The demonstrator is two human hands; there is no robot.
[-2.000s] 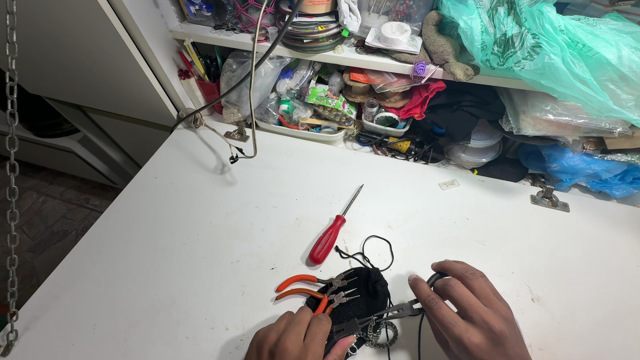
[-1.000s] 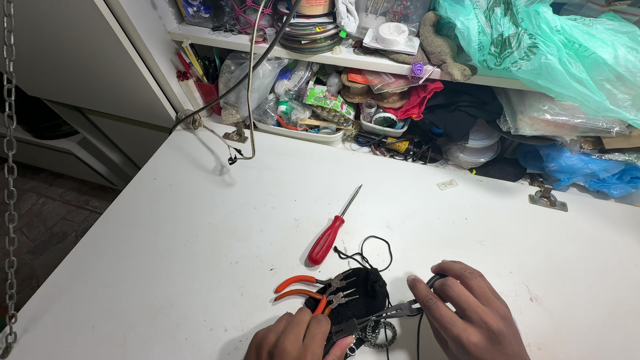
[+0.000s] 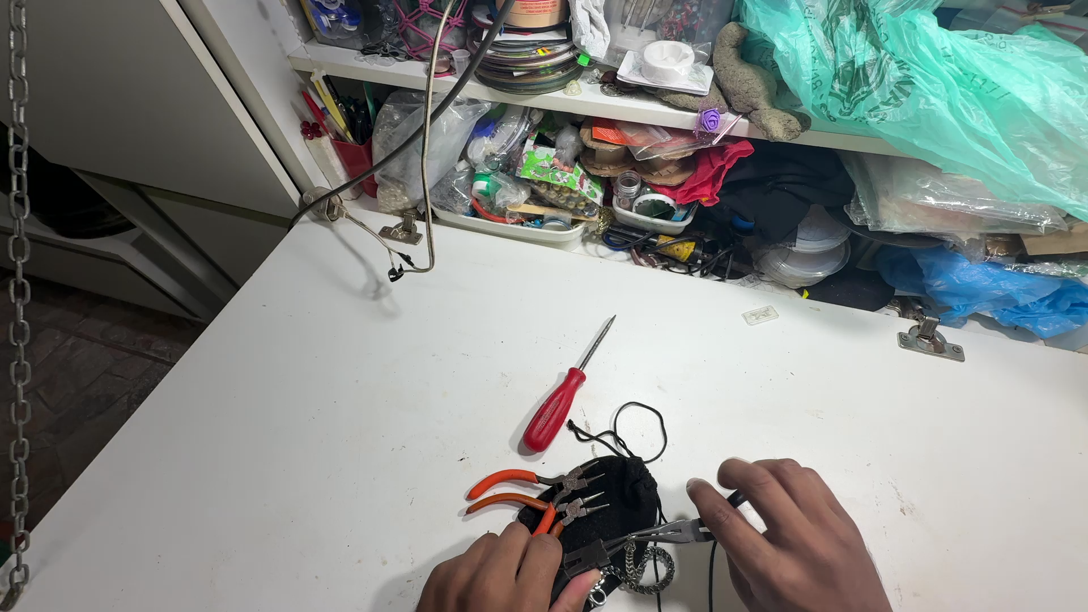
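Observation:
My left hand (image 3: 501, 571) grips dark-jawed pliers (image 3: 586, 557) at the bottom centre. From the right, my right hand (image 3: 786, 535) holds long-nose pliers (image 3: 680, 531) by dark handles; the two tools' tips meet or overlap above a metal chain (image 3: 650, 568), and what lies between them is too small to tell. Beneath them is a black drawstring pouch (image 3: 629, 484) with its cord looped above. Two small pliers with orange handles (image 3: 501, 483) rest across the pouch's left side, near my left fingers. A red-handled screwdriver (image 3: 554, 412) lies beyond, its shaft pointing up and right.
Behind the white table (image 3: 340, 408) stands a shelf (image 3: 799, 136) packed with bags, trays and discs. Metal hinges (image 3: 931, 340) sit at the table's back edge. A cable (image 3: 429, 170) hangs at the back left, a steel chain (image 3: 19, 340) at far left. A small clear piece (image 3: 760, 315) lies near the back.

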